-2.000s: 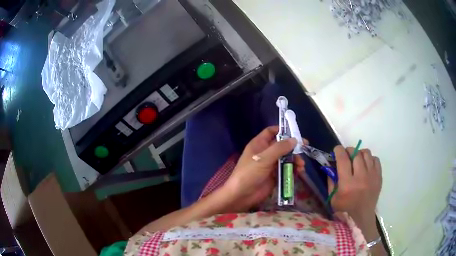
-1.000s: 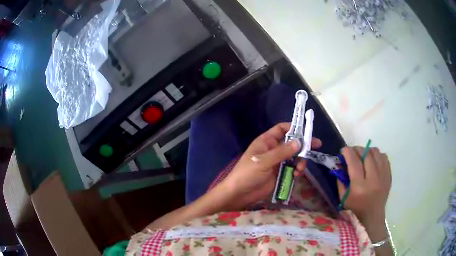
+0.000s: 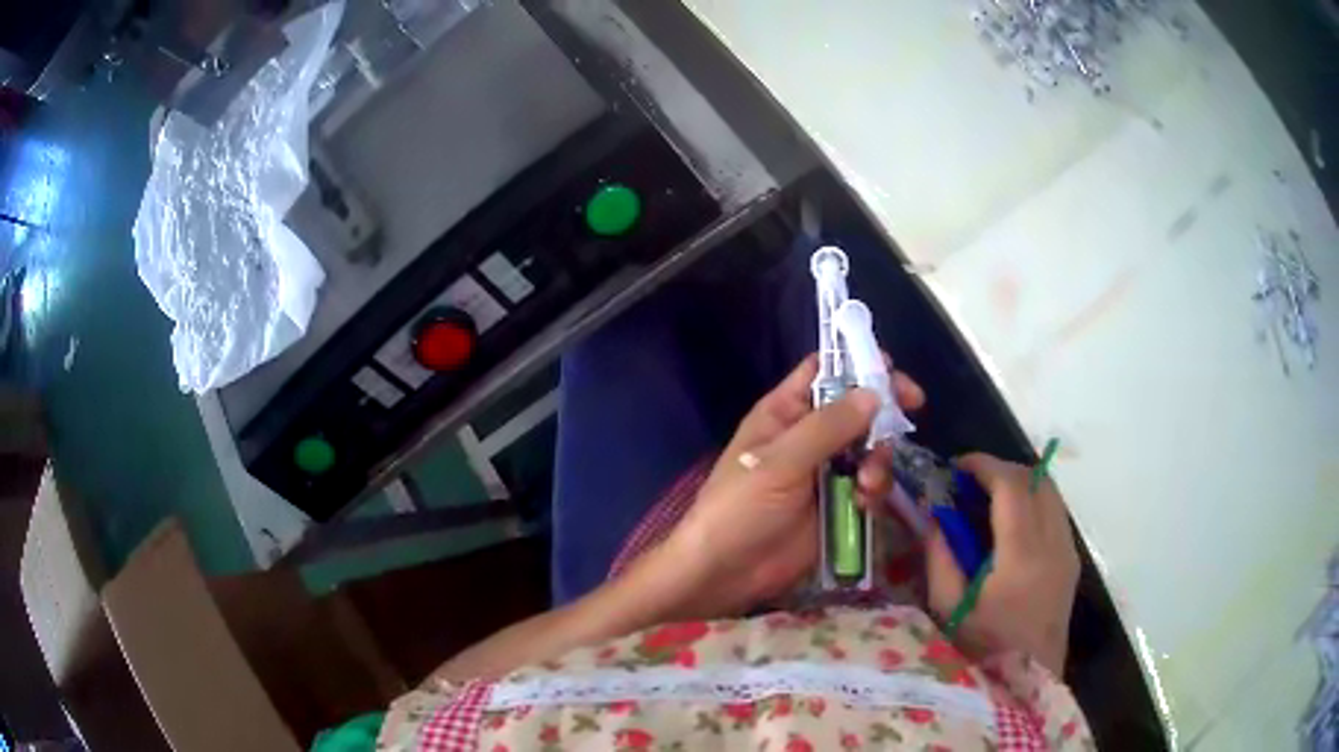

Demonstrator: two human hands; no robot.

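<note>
My left hand (image 3: 778,478) holds an open white housing half (image 3: 831,331) upright over my lap, with a green battery (image 3: 846,526) in its lower part. A short white piece with a rounded end, perhaps a neck cover (image 3: 869,367), is held in the same hand, beside the housing. My right hand (image 3: 1016,566) is shut on blue-handled pliers (image 3: 958,532) and also holds a thin green stick tool (image 3: 1044,467). The pliers' jaws are close to the lower end of the white piece; contact cannot be told.
At left is a machine with a black panel (image 3: 551,243), two green buttons, a red button (image 3: 442,340) and a crumpled plastic bag (image 3: 228,243). An open carton (image 3: 191,639) stands at lower left. The pale worktable (image 3: 1087,323) at right bears silvery small parts (image 3: 1060,37).
My right hand and the pliers have moved left, nearer to my left hand. The housing half has turned more upright and shifted slightly left.
</note>
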